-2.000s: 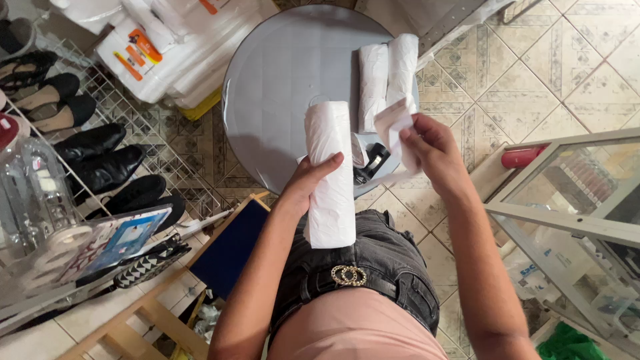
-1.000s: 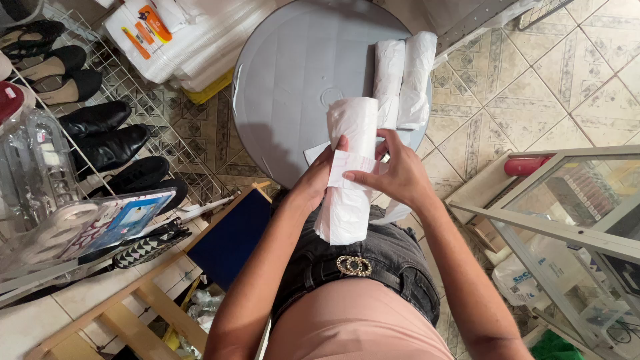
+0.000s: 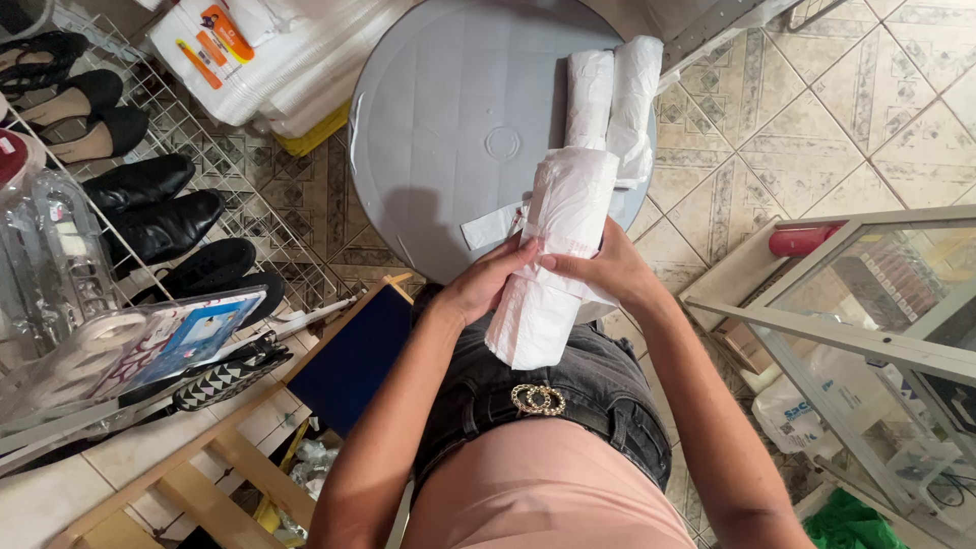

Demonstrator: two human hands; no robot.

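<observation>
Both hands hold a roll of thin white plastic bags [image 3: 573,200], tilted above the near edge of a round grey plastic table top [image 3: 435,99]. My left hand [image 3: 488,280] grips its left side, and my right hand [image 3: 614,267] grips the right with the thumb across the front. A white paper band [image 3: 560,255] with faint reddish print lies around the roll's middle under the thumbs. Two more white rolls, one [image 3: 589,99] beside the other [image 3: 637,107], lie on the table's right side. A flat white strip [image 3: 492,225] rests near my left hand.
At left stands a white wire rack with black shoes [image 3: 164,221] and packaged goods. Packs of white foam trays [image 3: 259,61] sit upper left. A wooden frame with a dark blue panel [image 3: 351,366] is at lower left. A glass-panelled cabinet [image 3: 877,335] stands at right on the tiled floor.
My right hand, which held a white strip apart from the roll two seconds ago, has come to the roll. The strip is now around it, and the roll's upper end tilts to the right.
</observation>
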